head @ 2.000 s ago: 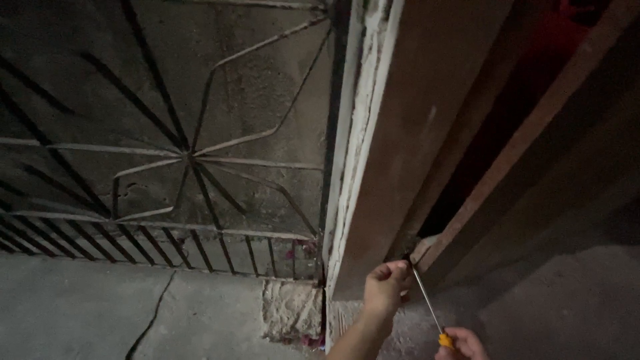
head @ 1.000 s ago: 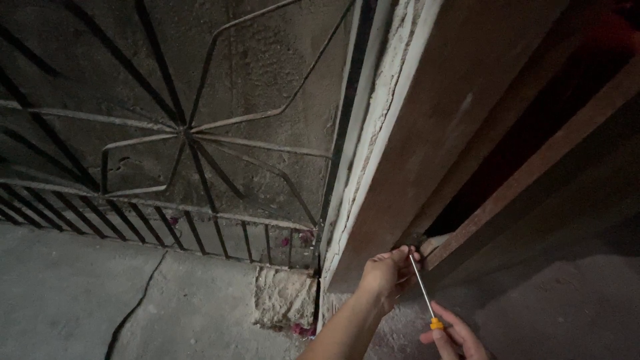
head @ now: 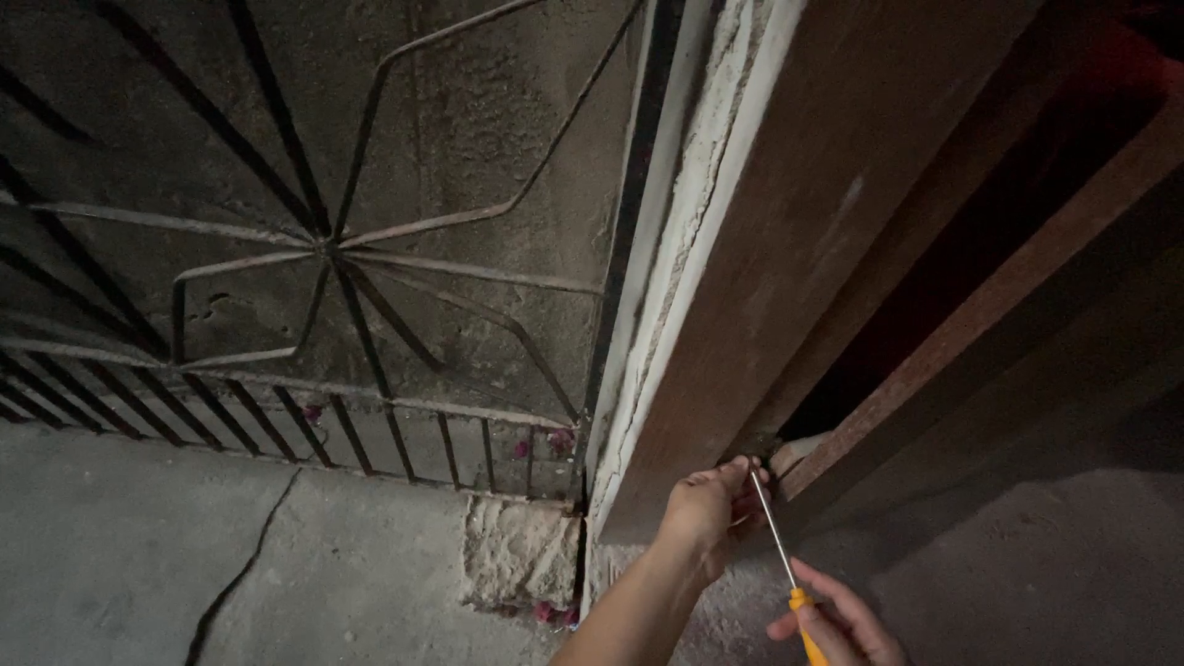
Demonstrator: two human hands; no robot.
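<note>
A screwdriver (head: 775, 532) with a long metal shaft and a yellow handle slants up from the bottom edge. My right hand (head: 842, 615) has its fingers around the handle. At the low end of the brown door frame (head: 740, 305), my left hand (head: 708, 509) pinches its fingertips together beside the screwdriver's tip; whatever small part lies between them cannot be made out. The tip meets the frame's inner side close to those fingertips. Just right of them, a pale piece (head: 797, 453) sits in the gap between the frame and the door edge (head: 925, 379).
A metal grille (head: 326, 248) with radiating bars stands at the left before a rough wall. Beneath its corner lies a rough mortar block (head: 520, 552) with pink petals near it. The concrete floor (head: 370, 555) has a long crack. Right of the frame, the opening is dark.
Both hands stay low by the frame with the screwdriver between them. The right hand's fingers have shifted about the handle. The view has moved somewhat.
</note>
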